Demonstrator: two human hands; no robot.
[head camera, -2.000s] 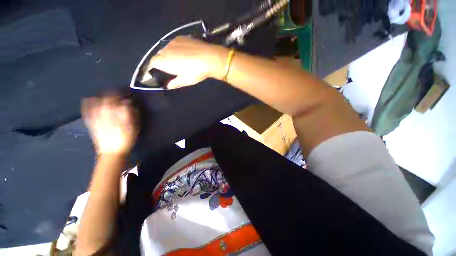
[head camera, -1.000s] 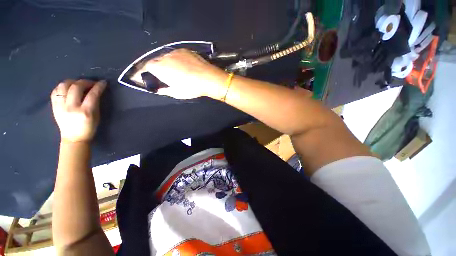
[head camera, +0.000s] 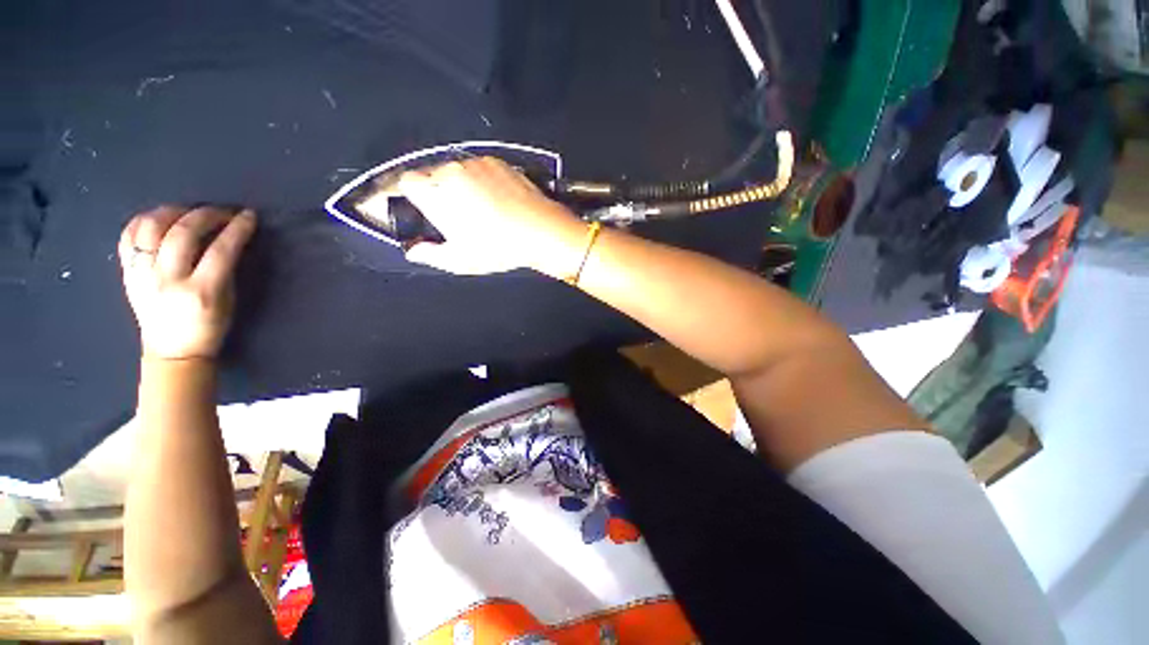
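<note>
The steam iron (head camera: 378, 208) lies flat on the black table cover (head camera: 416, 315), its pale-outlined tip pointing left. My right hand (head camera: 485, 217) is closed around its black handle. My left hand (head camera: 183, 280) rests on the dark cloth left of the iron's tip, fingers bent and fingertips pressed down. A dark garment piece between hand and iron barely stands out from the cover, and I cannot tell if the left fingers pinch it.
The gold-brown steam hose (head camera: 737, 195) and a black line run right from the iron. Beyond is a green edge (head camera: 869, 164) with a round brown-red part (head camera: 833, 204). White tape rolls (head camera: 968, 180) and an orange-handled thing (head camera: 1041, 280) lie at the right. A wooden stool (head camera: 63, 614) stands lower left.
Since two seconds ago my left hand has moved left and settled on the cloth. In the last second the iron sits slightly lower and further right in view, partly because the view has shifted.
</note>
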